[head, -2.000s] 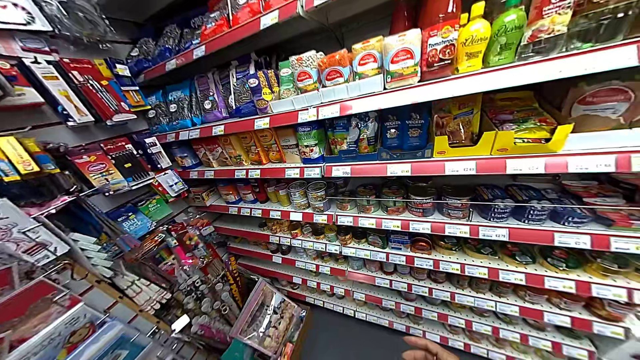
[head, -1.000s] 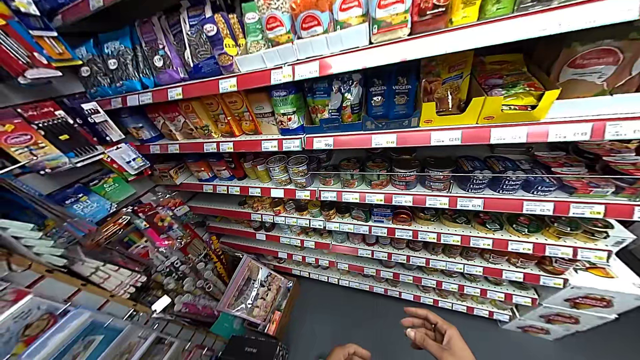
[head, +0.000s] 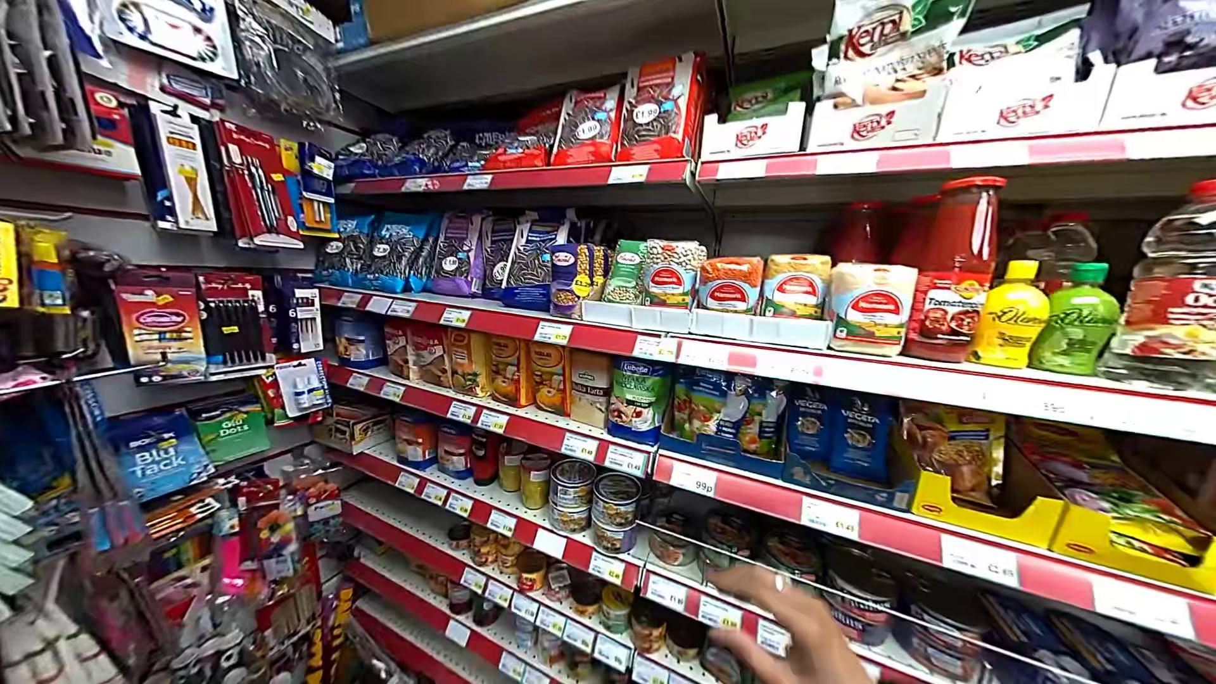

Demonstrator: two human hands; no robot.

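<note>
A hand, which looks like my right hand (head: 793, 632), is raised at the bottom right with its fingers apart and nothing in them. It appears in front of a shelf of tins and jars, near a dark tin (head: 860, 594); whether it touches anything cannot be told. Left of it stand two stacks of tins (head: 616, 513). Above are blue Vegeta packets (head: 838, 432) and a yellow display box (head: 988, 513) with food packets. My left hand is out of view.
Red-edged shelves (head: 741, 356) cross the view, holding bagged seeds (head: 662, 109), sauce bottles (head: 955, 271) and flour packets. On the left wall hang stationery packs (head: 161, 323) and Blu Tack (head: 160, 456). Craft items crowd the lower left.
The view has swung up to the higher shelves. One second ago both hands showed at the bottom; now only one does, raised before the tins.
</note>
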